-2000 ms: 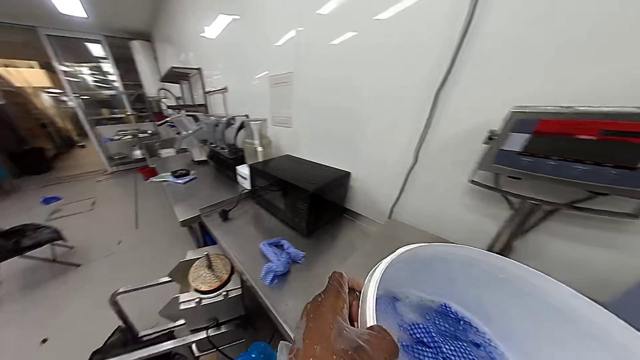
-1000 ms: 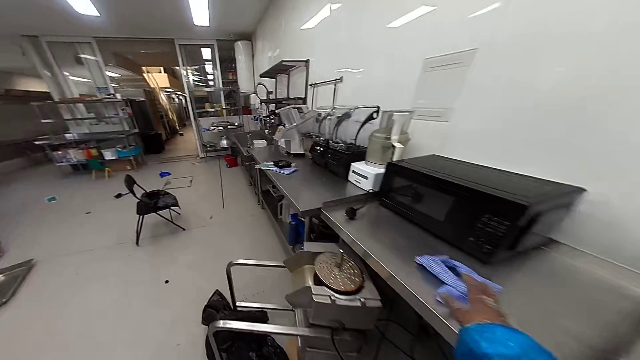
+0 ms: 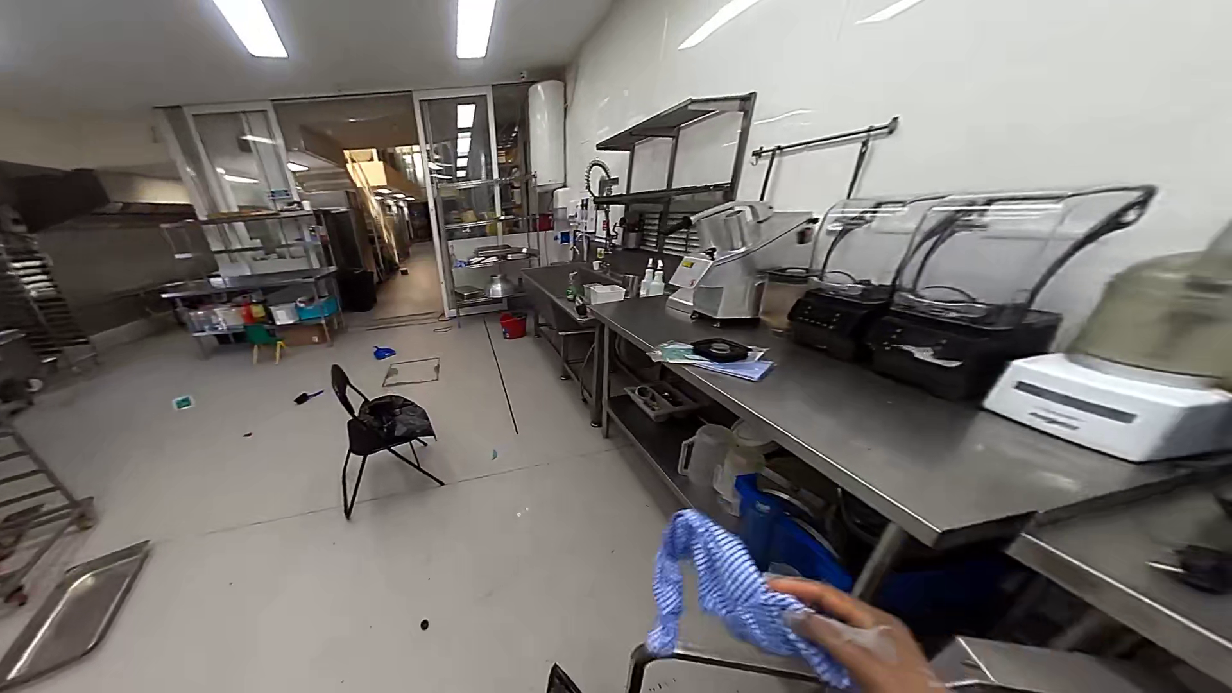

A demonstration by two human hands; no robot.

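Observation:
My right hand (image 3: 866, 640) reaches in at the bottom right, its fingers closed on a blue-and-white patterned cloth (image 3: 717, 568). The cloth hangs in loose folds from the fingertips, over the floor and a metal frame (image 3: 712, 659). A thin clear covering shows on part of the hand. Beside the cloth, to its right, is the edge of a stainless steel worktable (image 3: 866, 452). Blue containers (image 3: 784, 534) stand beneath that table, just behind the cloth. My left hand is out of view.
A food processor (image 3: 1116, 409), blenders under clear covers (image 3: 962, 332) and a vegetable-cutting machine (image 3: 722, 269) line the worktable. A black chair (image 3: 385, 423) stands on the floor. A metal tray (image 3: 72, 611) lies at lower left, near a rack (image 3: 34, 505). A red bucket (image 3: 513, 325) stands farther back.
The cloth lay on the worktable near the microwave; my right hand touched it there, and now holds it up off the surface. The view has swung left; the microwave and white tub have left it.

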